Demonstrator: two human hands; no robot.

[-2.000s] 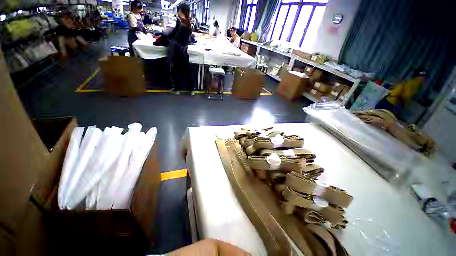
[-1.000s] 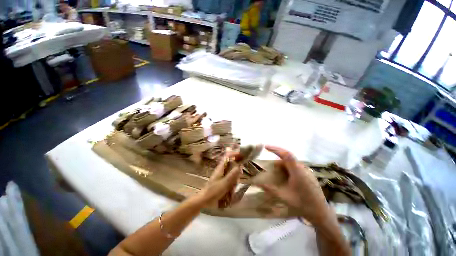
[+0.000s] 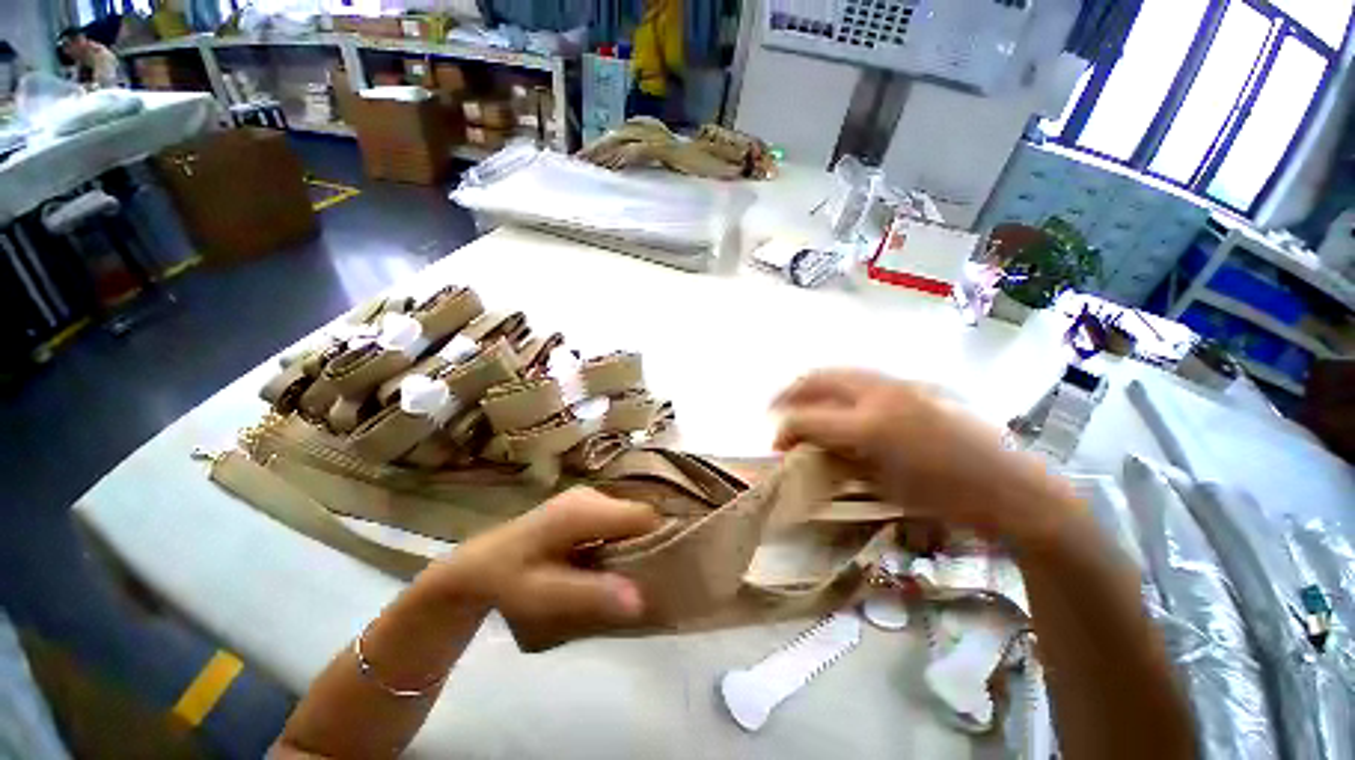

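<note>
My left hand (image 3: 562, 572) holds a wide khaki webbing strap (image 3: 691, 572), thumb on top, at the lower middle. My right hand (image 3: 892, 446), slightly blurred, holds a raised fold of the strap to the right; its fingertips are partly hidden. More straps (image 3: 335, 512) lie in a row to the left, with small gold metal at their far left end. Finished tan bundles (image 3: 513, 416) with white bands are heaped behind them. A white toothed band (image 3: 792, 671) lies on the table below my hands, and more white bands (image 3: 966, 661) lie beside my right forearm.
Clear-wrapped lengths lie at the far side (image 3: 595, 208) and at right (image 3: 1233, 594). Khaki straps (image 3: 676, 149), a red-and-white box (image 3: 921, 256) and a potted plant (image 3: 1048, 264) stand beyond. Cartons (image 3: 238, 193) stand on the floor; a person in yellow (image 3: 655, 60) is behind.
The view has turned right and down to the table. My hands have moved apart, and the strap between them is now spread and folded up at my right hand.
</note>
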